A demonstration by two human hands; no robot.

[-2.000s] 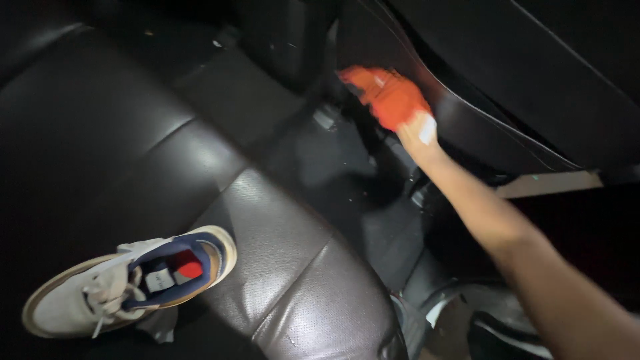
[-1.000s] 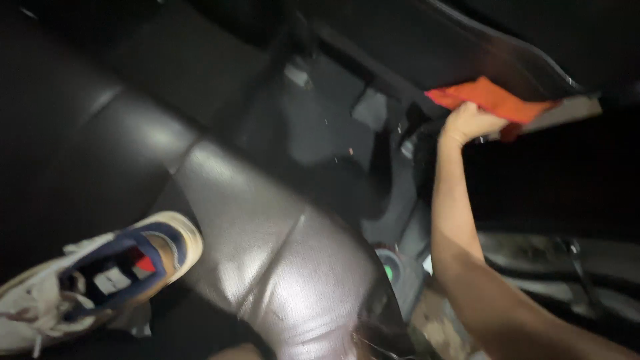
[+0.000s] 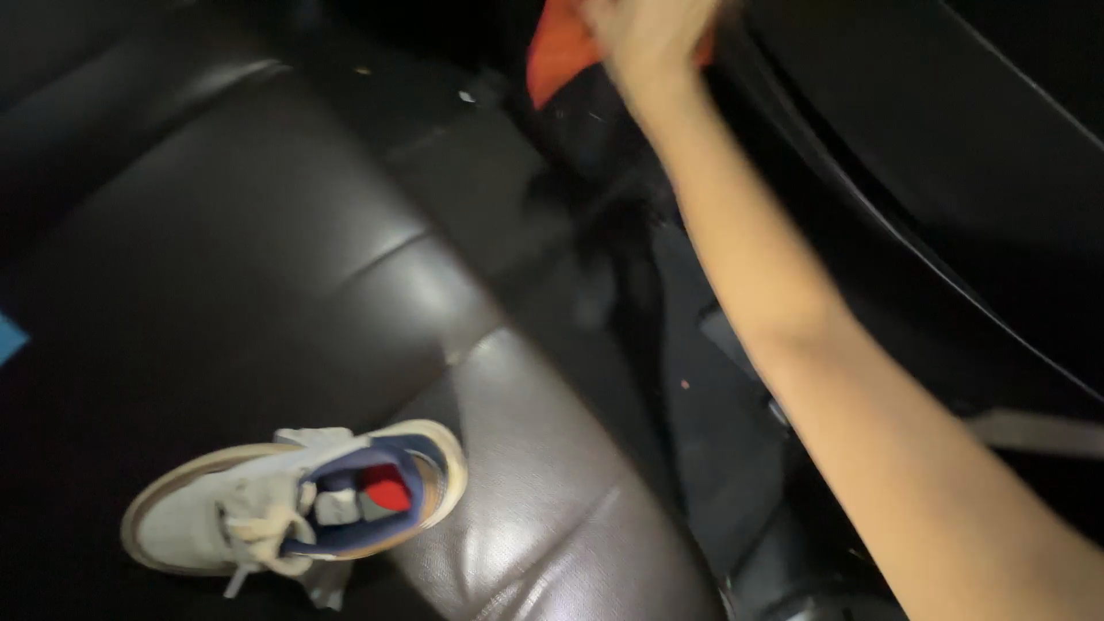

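Note:
My right hand (image 3: 651, 30) reaches away from me to the top edge of the view, with the arm coming in from the lower right. It holds an orange cloth (image 3: 565, 47), which shows on both sides of the hand; the fingertips are cut off or hidden. The hand is close to the dark door panel (image 3: 862, 121) of a vehicle. Out of view is my left hand. A light-coloured lace-up shoe (image 3: 207, 500) with a blue lining and a red patch inside rests on the dark leather seat (image 3: 535, 483).
Beyond the seat edge lies the dark vehicle floor (image 3: 707, 466) with small bits of debris (image 3: 685, 385). A pale strip (image 3: 1044, 434) runs low along the door side at the right. The corner of a blue object (image 3: 10, 339) shows at the left edge.
My right hand, still holding the orange cloth, has moved from the pale strip low on the door side to farther forward along the door. The view has shifted too.

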